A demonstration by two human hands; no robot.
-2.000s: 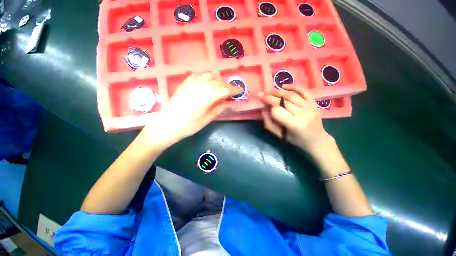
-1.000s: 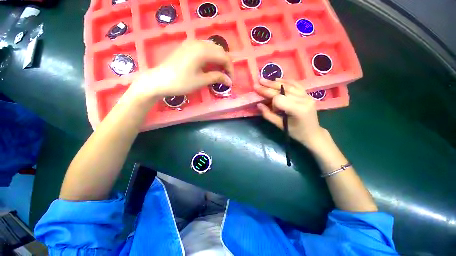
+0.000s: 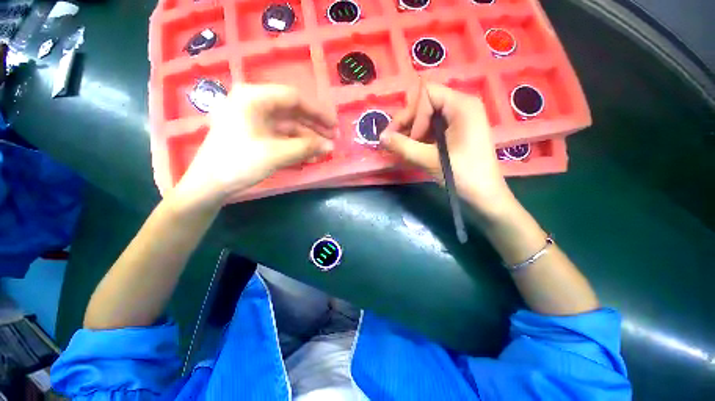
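Observation:
A pink-red foam tray (image 3: 368,162) holds round watches in square pockets. My right hand (image 3: 462,141) holds a slim black tool (image 3: 451,188) that slants back over its palm. Its thumb and finger are at the right edge of a dark-faced watch (image 3: 372,127) in a front pocket. My left hand (image 3: 255,137) is over the front left pockets, fingers curled and apart, with nothing visible in it; it covers what lies beneath. A loose watch with green bars (image 3: 326,253) lies on the dark green bench.
A second foam tray (image 3: 555,157) shows under the first at the right. A watch with a red screen (image 3: 500,42) sits in a right-hand pocket. Small clear and white scraps (image 3: 64,72) lie at the upper left. Blue cloth (image 3: 35,207) is at the left edge.
My left hand has moved left, off the middle watch. My right hand has moved to that watch from the one on its right. The right-hand screen went from green to blue to red.

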